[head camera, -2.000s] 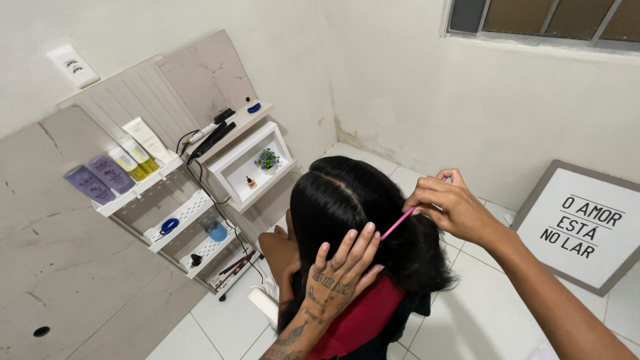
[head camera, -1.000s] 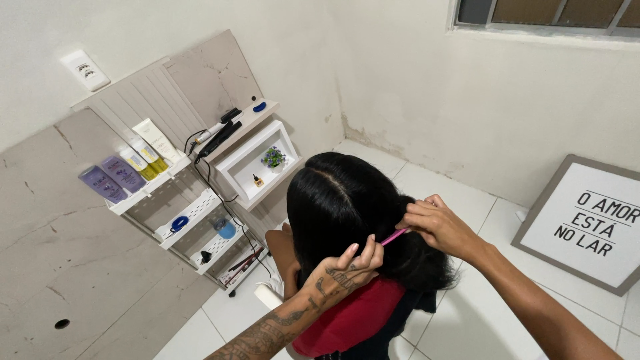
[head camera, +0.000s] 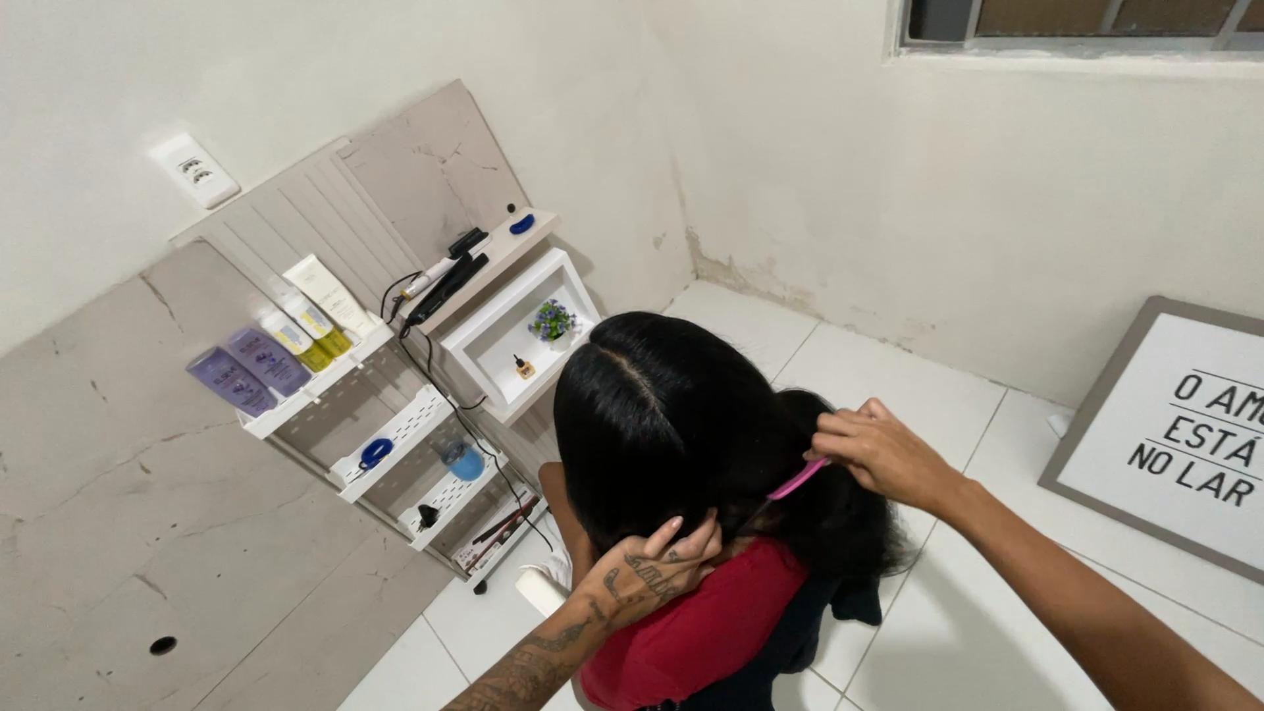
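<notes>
A seated person in a red top (head camera: 706, 622) has long dark hair (head camera: 681, 415) with a parting along the crown. My left hand (head camera: 667, 563) is at the lower side of the head, its fingers bent against the hair near the neck; whether they pinch a strand cannot be told. My right hand (head camera: 869, 449) is closed around a pink comb (head camera: 798, 481), whose thin end points down and left toward the hair at the nape. More gathered hair hangs behind, below my right hand.
A white shelf cart (head camera: 395, 430) with hair-product bottles (head camera: 267, 360) stands at the left. Beside it, a wall shelf (head camera: 484, 272) bears a black hair straightener (head camera: 449, 288) with trailing cords. A framed sign (head camera: 1106, 415) leans at the right, and a window (head camera: 1076, 20) is above.
My left hand has moved down from the side of the hair to near the neck. The pink comb, in my right hand throughout, is now lower on the head.
</notes>
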